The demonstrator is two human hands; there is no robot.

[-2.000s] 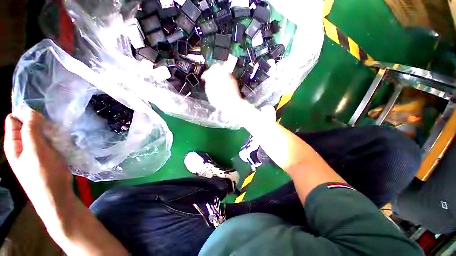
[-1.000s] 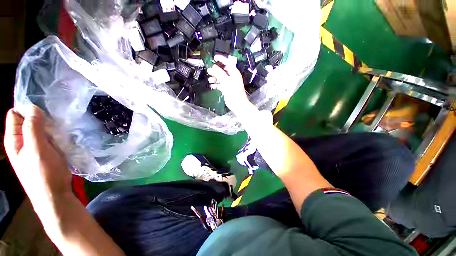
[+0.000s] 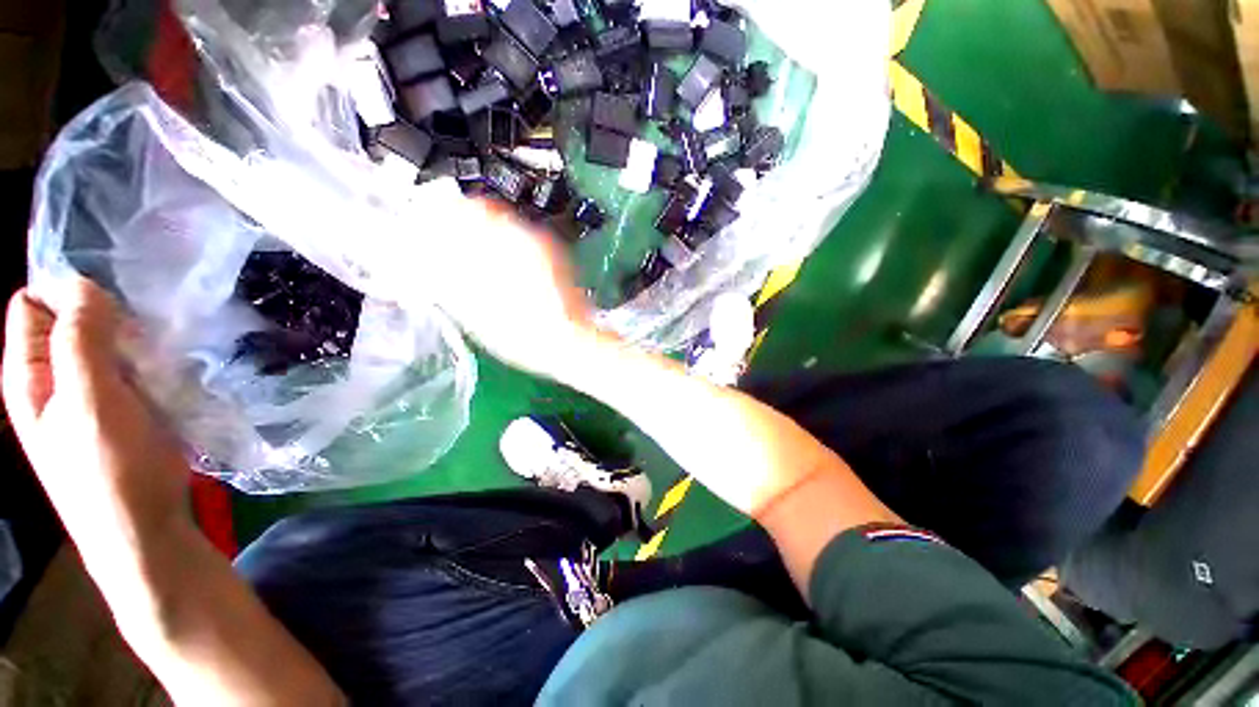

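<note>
The large clear bag (image 3: 845, 152) lies wide open at the top, holding a loose heap of black plastic parts (image 3: 615, 111) with a few white parts (image 3: 639, 166) among them. The smaller clear bag (image 3: 401, 435) is open at the left, with a dark pile (image 3: 307, 311) in its bottom. My left hand (image 3: 83, 373) is shut on the smaller bag's left rim. My right hand (image 3: 483, 263) is over the near-left rim of the large bag, close to the smaller bag. Its fingers are washed out by glare, so whether it holds a part cannot be told.
A metal-framed stool (image 3: 1153, 228) with an orange-yellow edge stands at the right. A carton (image 3: 1153, 49) is at the top right. Yellow-black tape (image 3: 953, 131) crosses the green floor. My shoe (image 3: 559, 459) and knees are below the bags.
My right hand has moved left from the heap toward the smaller bag. A white part now shows near where it was. My left hand stays on the smaller bag's rim.
</note>
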